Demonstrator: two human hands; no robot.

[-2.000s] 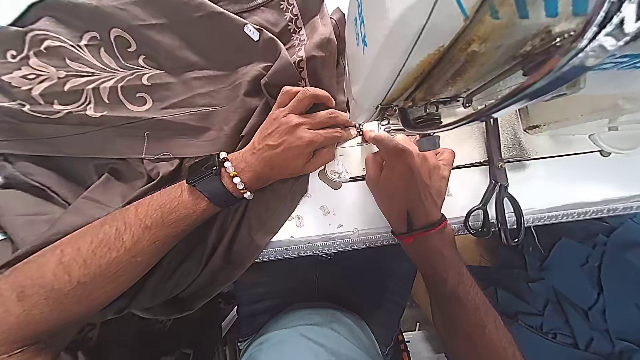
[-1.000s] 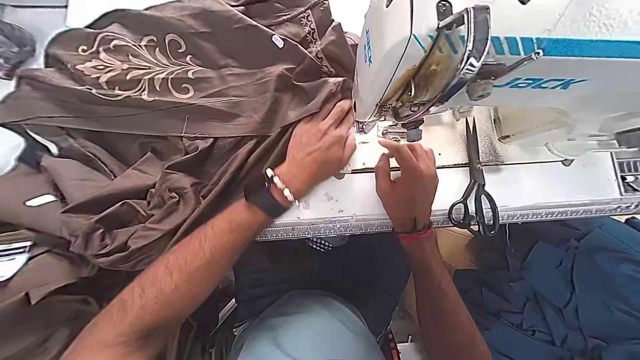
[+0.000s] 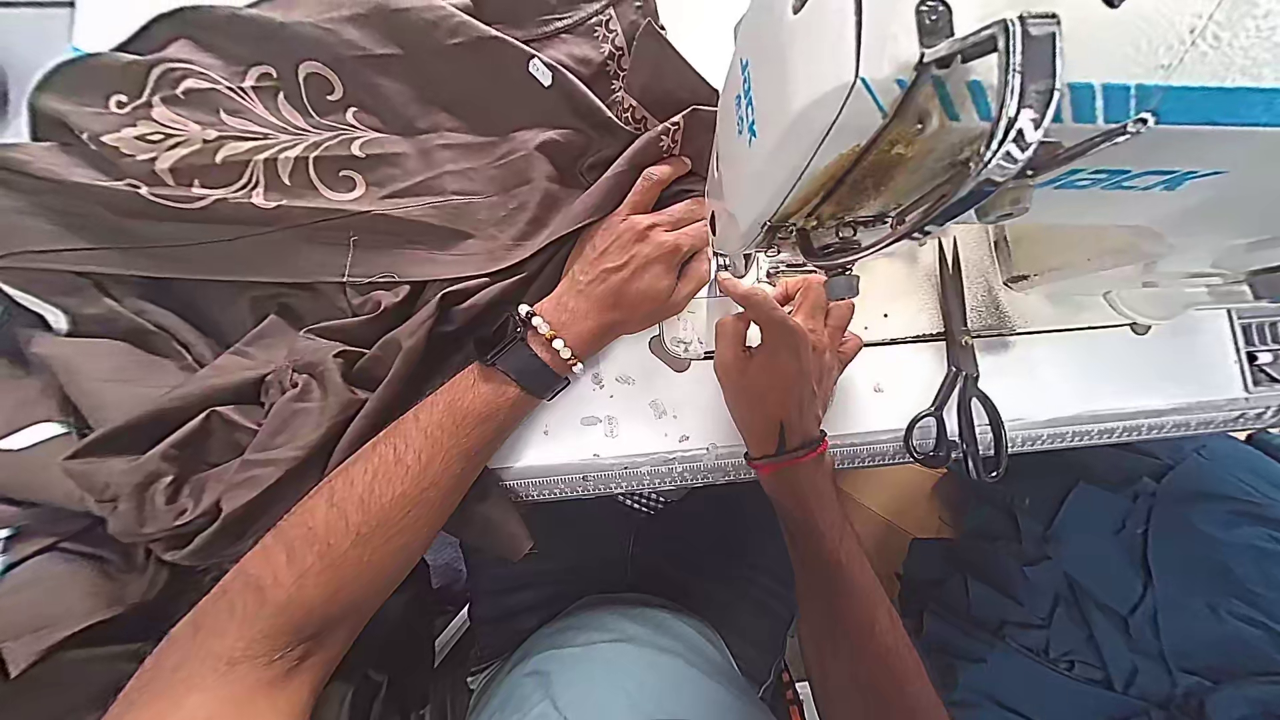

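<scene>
A brown embroidered garment (image 3: 470,150) lies over the left of the table, its edge running to a white Jack sewing machine (image 3: 790,130). My left hand (image 3: 640,260), with a watch and a beaded bracelet at the wrist, is closed on the garment's edge just left of the needle area. My right hand (image 3: 785,350), with a red and black cord at the wrist, is beside the presser foot, thumb and index fingertips close to the needle area. Whether it pinches anything there cannot be made out. The machine head partly hides the needle and the stitching spot.
Black-handled scissors (image 3: 957,390) lie right of my right hand, handles over the table's front edge. A measuring tape strip (image 3: 640,478) runs along that edge. Dark blue fabric (image 3: 1110,570) is heaped below at the right. A metal guard (image 3: 1030,110) juts from the machine head.
The view has shifted, showing more of the machine. My hands, together at the needle area two seconds ago, are now slightly apart, the left gripping the brown cloth.
</scene>
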